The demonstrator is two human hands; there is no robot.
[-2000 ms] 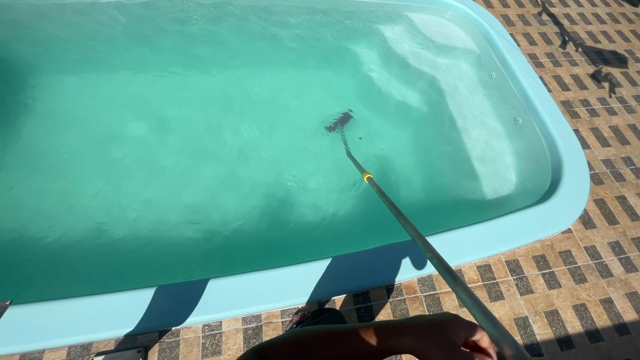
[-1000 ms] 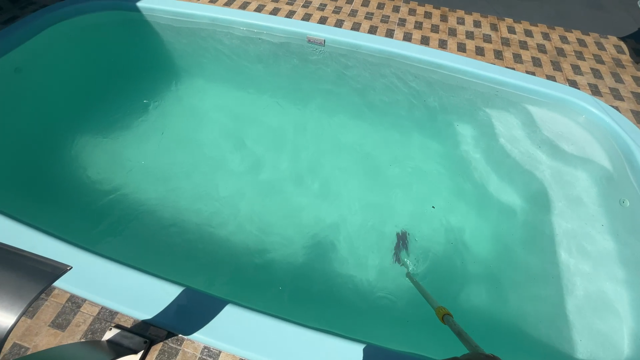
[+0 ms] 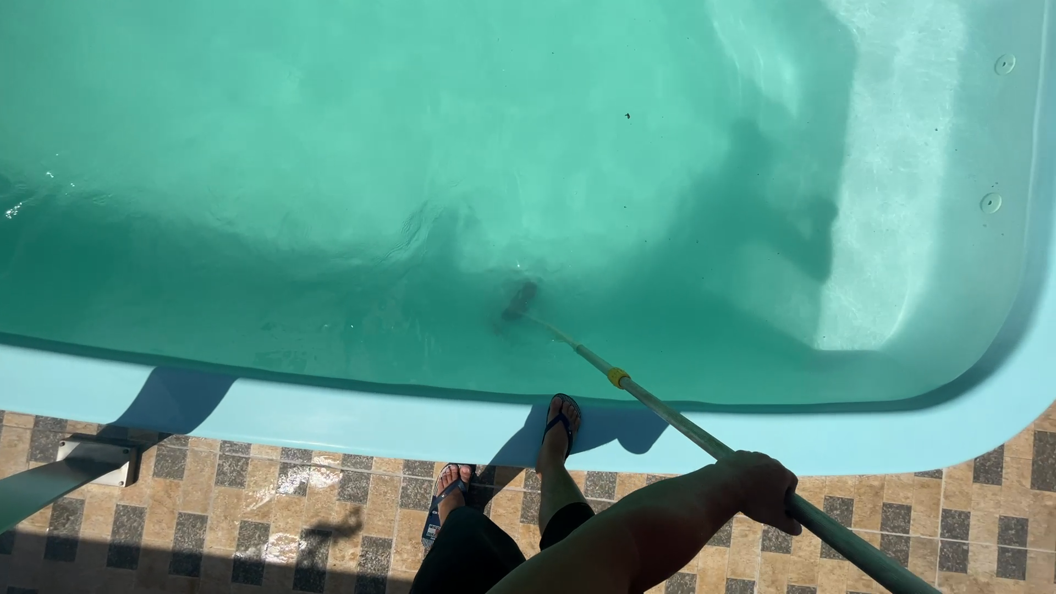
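Observation:
A long telescopic pole [image 3: 681, 422] with a yellow locking collar [image 3: 618, 378] slants across the pool edge into the greenish water. Around its thicker part my right hand [image 3: 761, 488] is closed, over the tiled deck at the lower right. At the pole's far end a dark brush-like head [image 3: 520, 300] lies blurred under the water, near the close side of the pool. The pole's near end runs out of view at the bottom. My left hand is not in view.
My foot in a flip-flop stands on the light blue pool rim [image 3: 330, 412], the other on the tiles [image 3: 272, 495]. A metal post on a base plate [image 3: 103, 462] rises at the lower left. Pale submerged steps [image 3: 891, 190] lie at the right.
The dark head was farther out in the pool in the earlier frames and is now closer to the near rim. The view has swung between frames; both my feet now show.

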